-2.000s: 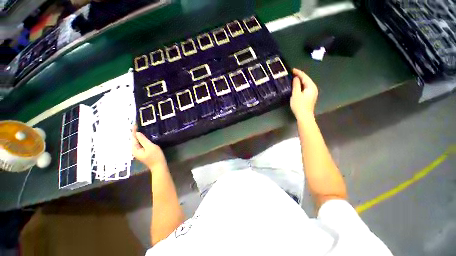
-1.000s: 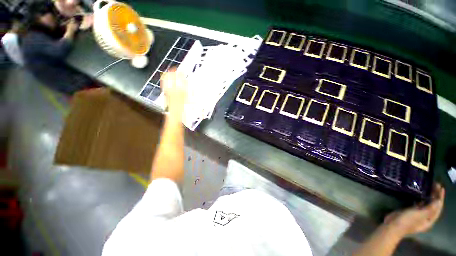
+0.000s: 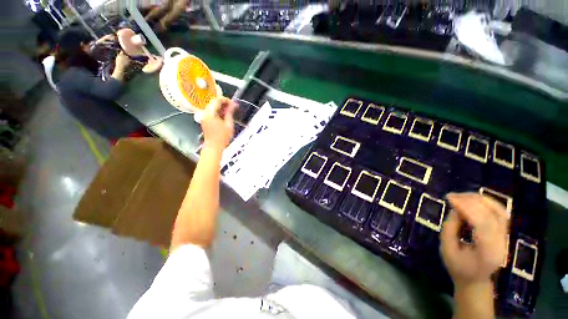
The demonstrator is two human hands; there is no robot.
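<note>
My left hand [image 3: 218, 121] is raised beside the fan, its fingertips closed on the edge of a dark sticker sheet [image 3: 254, 90], which is tilted up and blurred. The white empty sheet skeletons [image 3: 274, 146] lie on the bench to the right of it. A black blister tray [image 3: 380, 156] holds dark handset parts with cream-gold rectangular frames, in a back row and a front row, with three frames between. My right hand [image 3: 476, 240] is over the front right part of the tray, fingers curled and blurred. I cannot tell whether it holds anything small.
A white fan with an orange centre [image 3: 193, 81] stands at the back left. An open brown cardboard box [image 3: 134, 187] is below the bench edge. Another person [image 3: 87, 81] is at the far left. The green conveyor [image 3: 373, 78] runs behind, with dark trays and plastic beyond it.
My left hand has gone from the tray's left edge to the sticker sheet and lifted it. My right hand has left the tray's right edge and come over its front parts. The view has swung left.
</note>
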